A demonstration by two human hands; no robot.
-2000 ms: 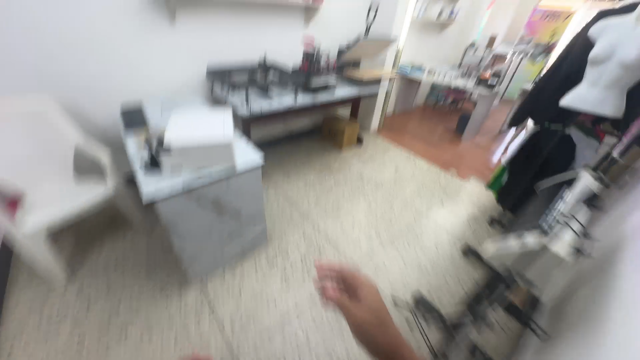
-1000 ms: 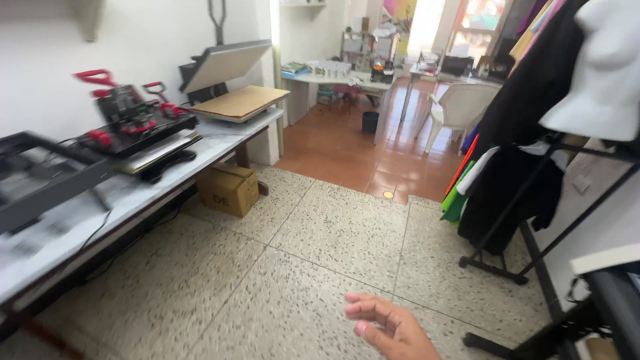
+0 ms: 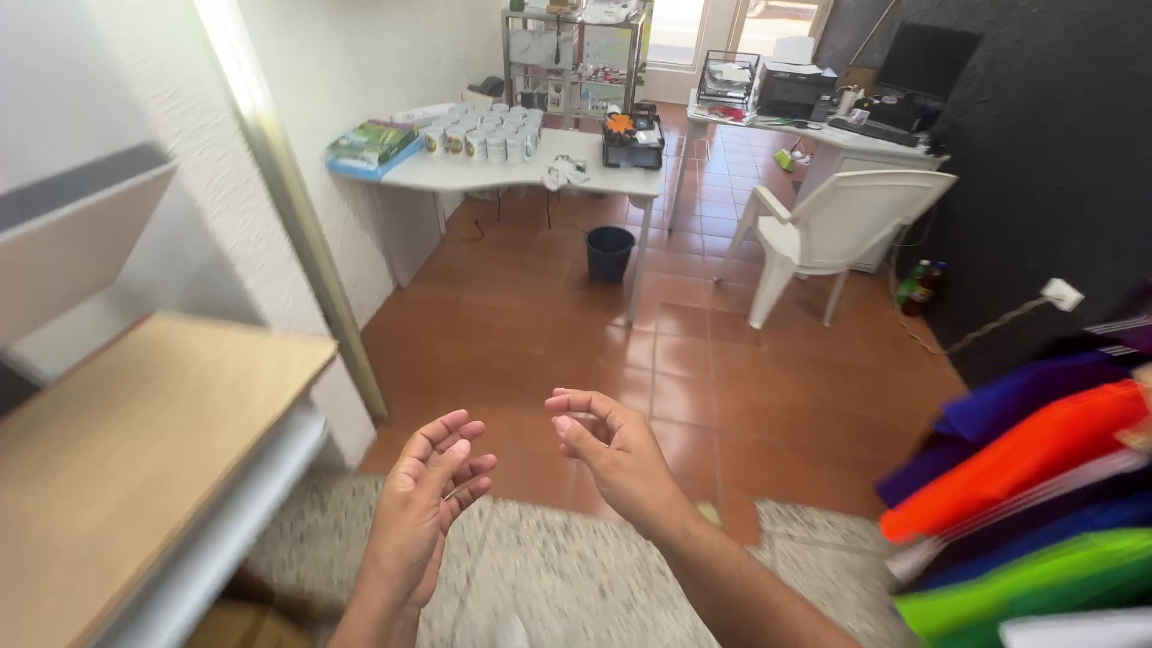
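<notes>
My left hand (image 3: 427, 504) is raised at the lower middle of the head view, fingers curled a little and apart, holding nothing. Close to its right, my right hand (image 3: 616, 454) hangs in the air with bent fingers and nothing in it. The two hands do not touch. Beyond them, a white table (image 3: 468, 175) bears several white printed mugs (image 3: 490, 135), a stack of packages (image 3: 373, 144) at its left end, a crumpled white cloth (image 3: 565, 171) and a black tray (image 3: 633, 144) with an orange flower-shaped item.
A brown board (image 3: 162, 432) lies on the near left bench. Colorful garments (image 3: 1026, 450) hang at the right. A black bucket (image 3: 610, 255) and a white plastic chair (image 3: 832, 225) stand on the tiled floor. Behind are a metal shelf (image 3: 576, 67), a printer (image 3: 794, 90) and a monitor (image 3: 927, 61).
The view has moved forward, past the bench with the presses, toward the tiled room. My left hand has come fully into view beside my right hand.
</notes>
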